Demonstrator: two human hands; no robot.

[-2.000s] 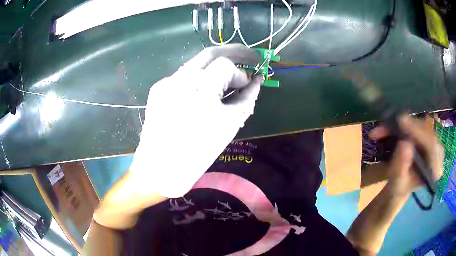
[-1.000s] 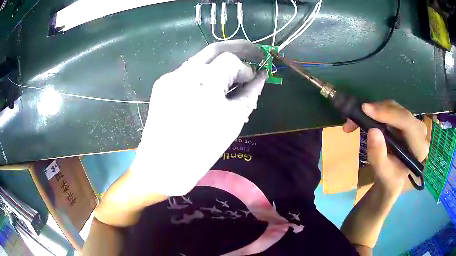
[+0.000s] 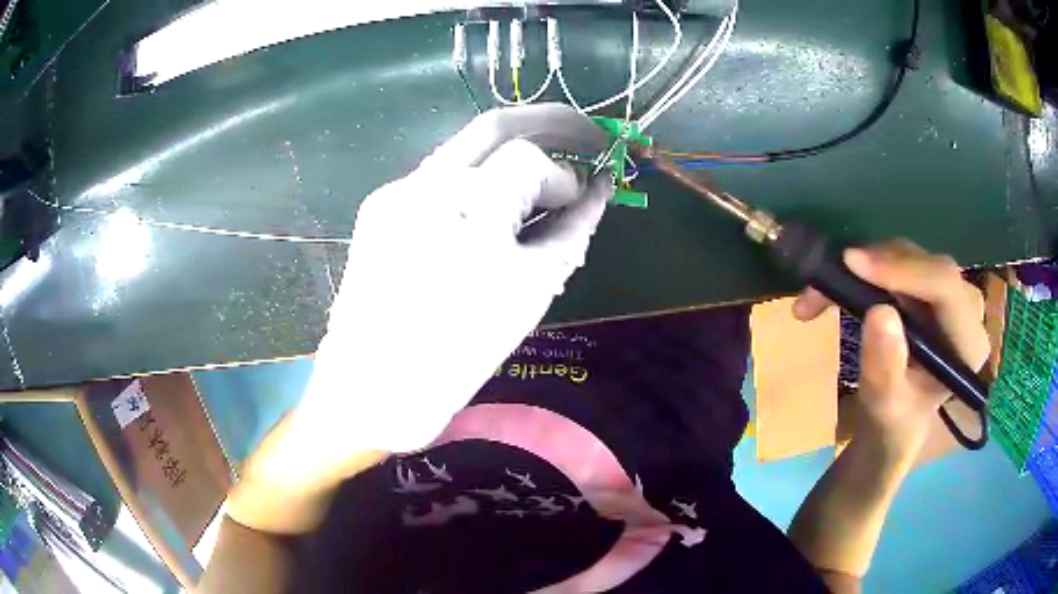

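Observation:
A small green circuit board [image 3: 628,200] lies above the dark green mat, with white lead wires [image 3: 687,72] looping up from it. My left hand [image 3: 453,255], in a white glove, grips the board's left side; its fingers hide part of it. Solder wire [image 3: 209,231] runs from the left to this hand. My right hand [image 3: 917,319] is bare and holds the soldering iron [image 3: 826,269] like a pen. The iron's tip is at the board's right side; contact is hard to tell. The black power cable [image 3: 853,133] ends in brown and blue wires at the board.
A long white unit [image 3: 267,41] lies along the far edge, with several pale sleeved wire ends [image 3: 516,44] beside it. A yellow sponge [image 3: 1014,72] is at the upper right. Cardboard boxes [image 3: 174,447] stand below the bench edge, with a green basket [image 3: 1030,360] at the right.
The soldering iron has come from the right, blurred in motion, to the board. In the last second, the board and iron tip have shifted only slightly. The left hand keeps its grip.

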